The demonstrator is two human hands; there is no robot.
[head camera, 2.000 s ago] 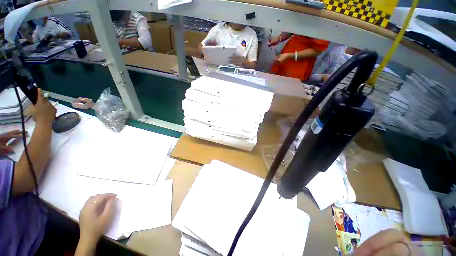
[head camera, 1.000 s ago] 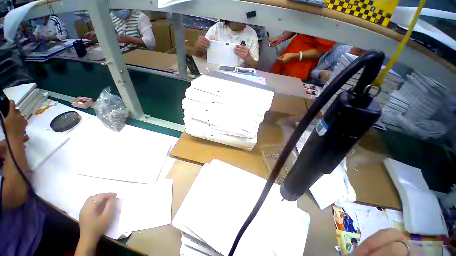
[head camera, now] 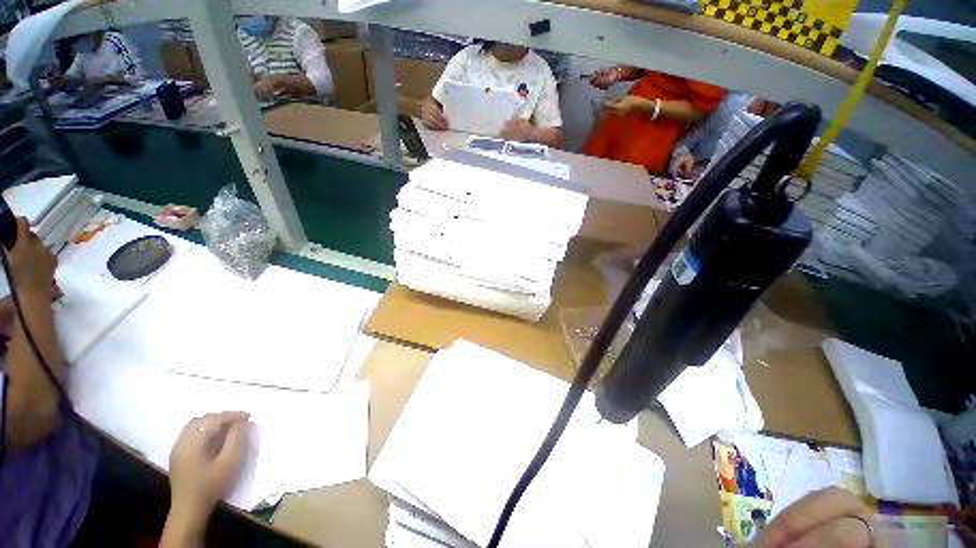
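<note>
My left hand [head camera: 211, 462] rests with curled fingers at the left end of a flat white slab or sheet [head camera: 310, 444]; whether it grips it is unclear. My right hand [head camera: 819, 521] is cut off by the bottom edge at the lower right, beside a colourful printed sheet [head camera: 741, 482]; its fingertips are hidden. Between the hands lies a loose pile of flat white housings [head camera: 471, 428]. A black electric screwdriver [head camera: 706, 305] hangs above the pile's right side, bit down, its cable crossing the pile.
A tall white stack [head camera: 482, 241] stands on brown cardboard [head camera: 428, 321]. A shallow clear tray [head camera: 586, 334] is behind the screwdriver. A clear bag [head camera: 238, 236] and dark round dish [head camera: 139, 258] lie at left. A neighbour's arm [head camera: 37, 343] is at far left. Several people sit across.
The neighbour at left has drawn the dark tool towards the left edge. The person opposite has tilted and lowered a white slab. The screwdriver sways slightly. My hands have not visibly moved.
</note>
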